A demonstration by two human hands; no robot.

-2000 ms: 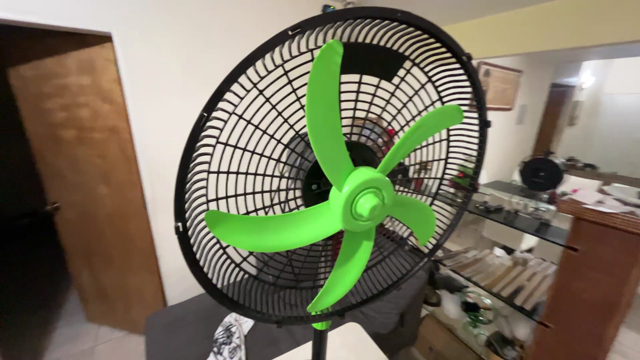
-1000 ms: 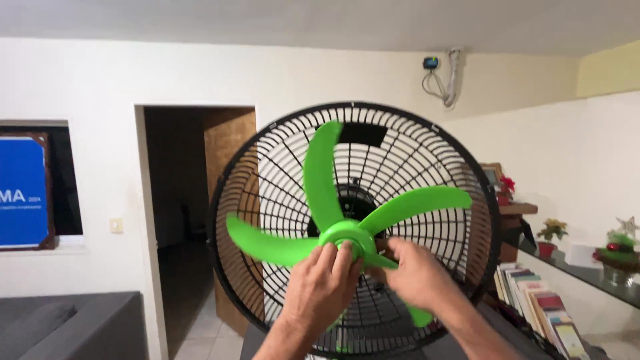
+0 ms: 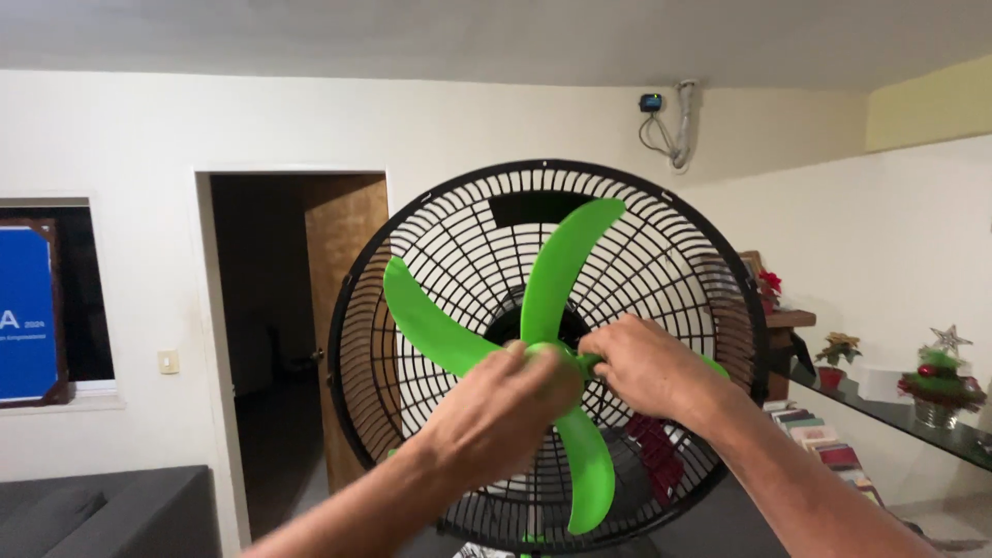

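A green plastic fan blade [image 3: 570, 263] with several curved vanes stands in front of the black rear grille [image 3: 545, 164] of a fan. My left hand [image 3: 515, 403], blurred, covers the blade's hub with its fingers and hides what lies under them, so its exact hold cannot be told. On the hub's right side, my right hand [image 3: 639, 360] pinches the root of one green vane between thumb and fingers. No front grille covers the blade.
A dark grey sofa [image 3: 155, 488] is at the lower left, by a doorway with a wooden door [image 3: 341, 310]. To the right, a glass shelf [image 3: 868, 411] holds a potted plant [image 3: 831, 376] and a small decorated tree [image 3: 939, 384]. Books [image 3: 825, 446] stand below it.
Both hands, out of view two seconds ago, were at the hub one second ago and remain there. The blade has turned clockwise since then. The view has swung since the first frame.
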